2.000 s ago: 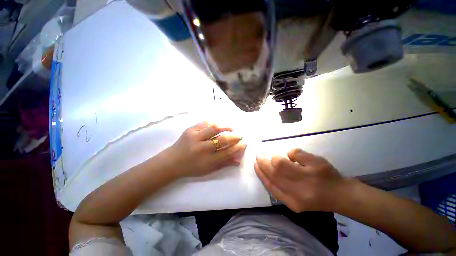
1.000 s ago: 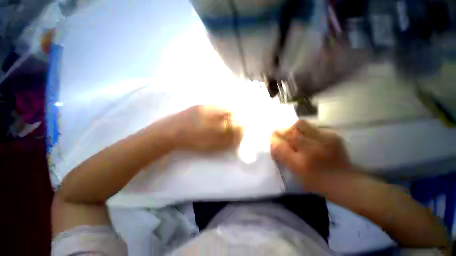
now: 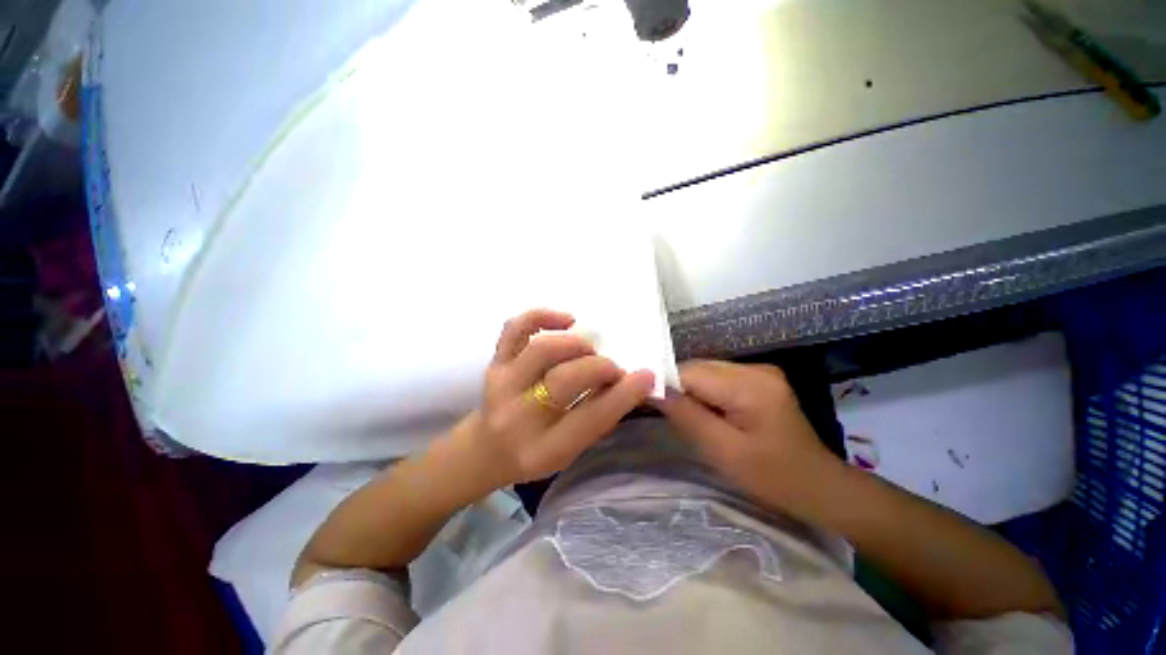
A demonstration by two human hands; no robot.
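A large white fabric piece [image 3: 422,256] lies over the white machine table, nearly lost in lamp glare. Its right edge and corner come down over the near table edge. My left hand [image 3: 556,390], with a gold ring, grips the cloth near that corner. My right hand [image 3: 735,416] pinches the corner's edge from the right, its fingertips close to my left fingertips. Only a small dark part of the presser foot area [image 3: 660,15] shows at the top edge.
Thread snips [image 3: 1100,71] lie at the upper right. Measuring tape [image 3: 895,288] runs along the near table edge. A blue basket [image 3: 1125,473] is below right. Cut pieces [image 3: 288,518] are below left of my lap. Dark red cloth [image 3: 58,512] is at far left.
Both hands have moved from near the needle area toward my lap, bringing the cloth corner to the table edge. The view has tilted down, so the machine head is mostly out of the picture.
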